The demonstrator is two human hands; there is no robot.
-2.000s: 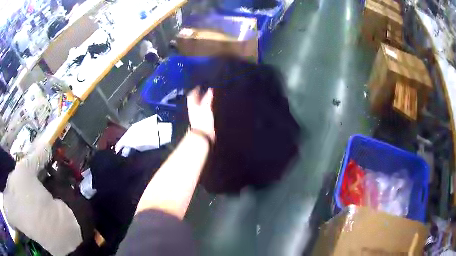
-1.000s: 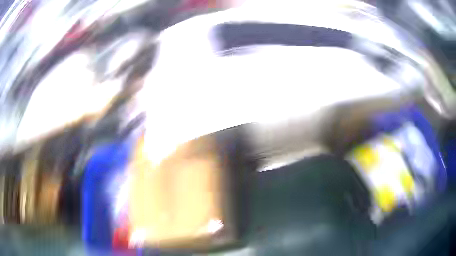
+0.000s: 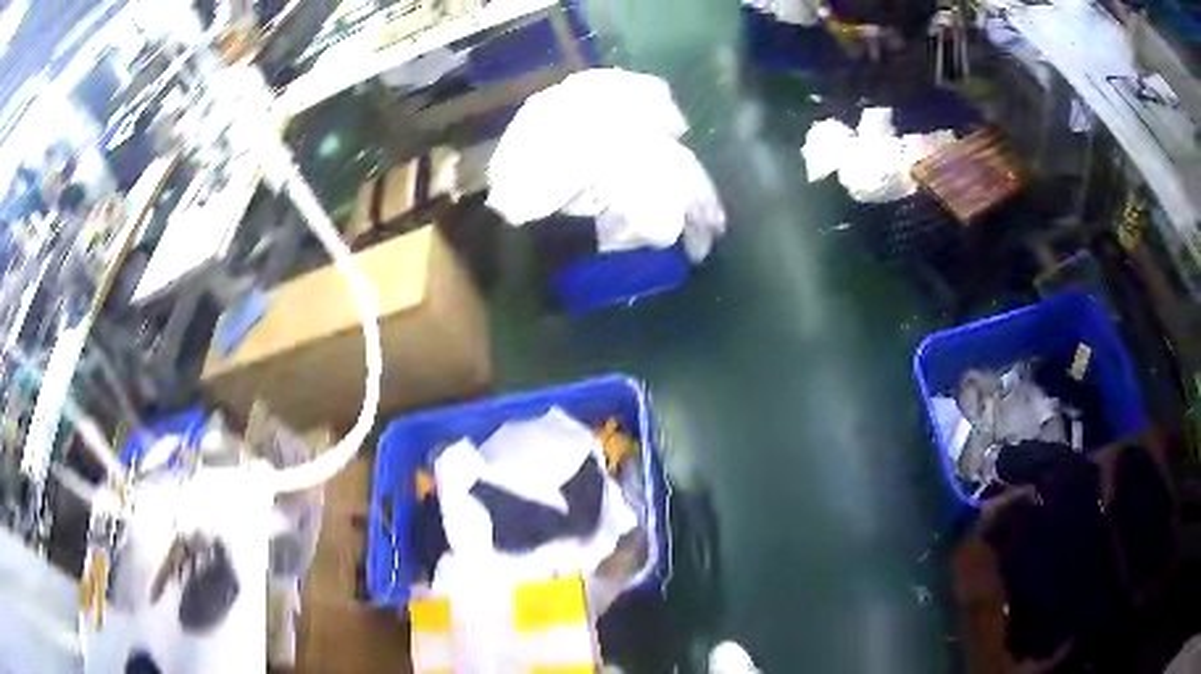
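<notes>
Neither of my hands can be made out. Nearest in front is a blue plastic basket (image 3: 383, 527) with white cloth (image 3: 533, 454), a dark piece and some orange bits in it. A white and yellow package (image 3: 507, 629) overlaps its near edge. A small pale shape (image 3: 732, 658) is cut off by the bottom edge; I cannot tell what it is.
Green floor (image 3: 790, 435) runs up the middle. A large carton (image 3: 356, 329) and white hose (image 3: 373, 356) are left. White cloth (image 3: 599, 152) covers another blue basket ahead. At right are a blue basket (image 3: 1027, 320) and dark cloth (image 3: 1054, 553).
The view has swung to another part of the aisle and is sharper than one second ago. The hand and the black garment seen two seconds ago are out of the picture.
</notes>
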